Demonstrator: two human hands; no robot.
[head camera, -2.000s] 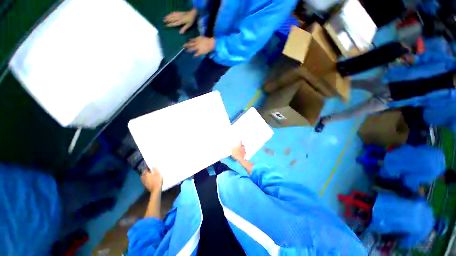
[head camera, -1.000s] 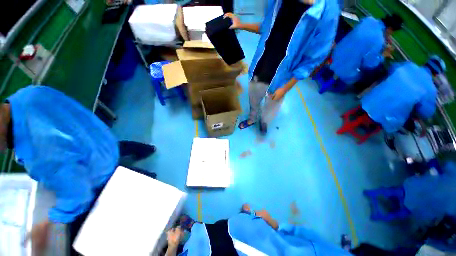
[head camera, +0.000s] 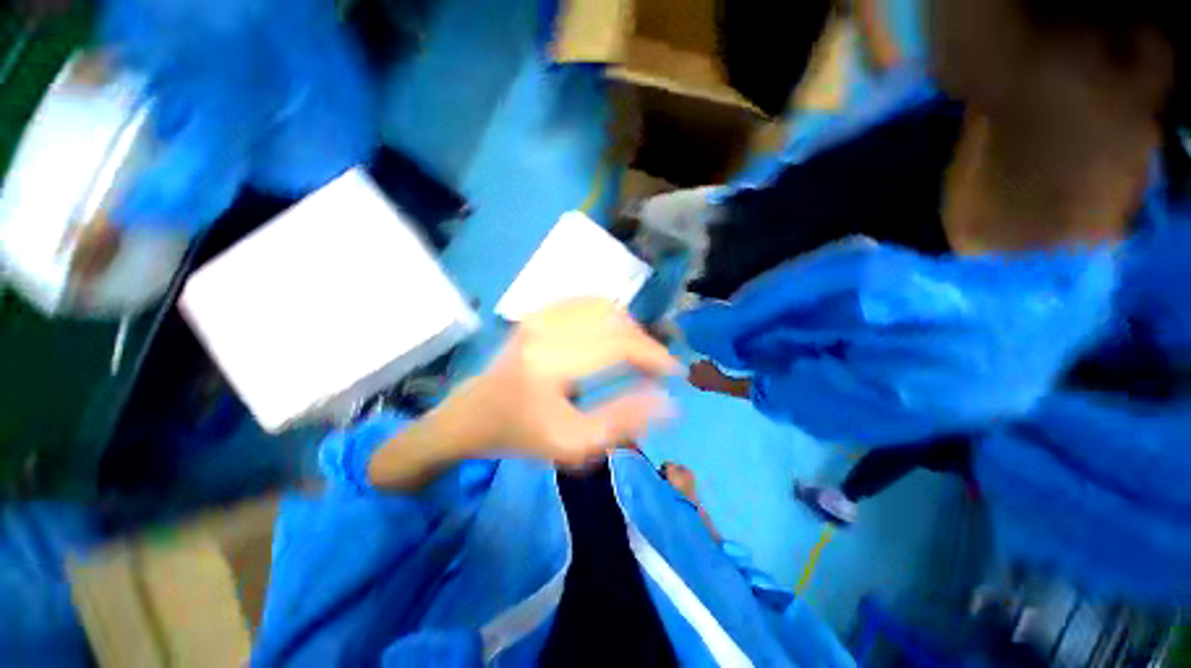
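A large white block with a flat top and visible side lies left of centre. A smaller flat white piece shows on the blue floor beyond my left hand, which hides its near edge. My left hand is raised in front of my chest, blurred, with thumb and fingers apart and nothing seen in it. It is to the right of the white block and not touching it. My right hand is small and low beside my jacket, partly hidden; its grip cannot be told.
A person in a blue smock stands close at the right, leaning in. Another blue smock is at upper left, beside a wrapped white bundle. Open cartons stand at the top; another carton is at lower left.
Two seconds ago my hands were on a large white piece. My left hand has since risen from beside the block to the centre. The person at the right has come much closer.
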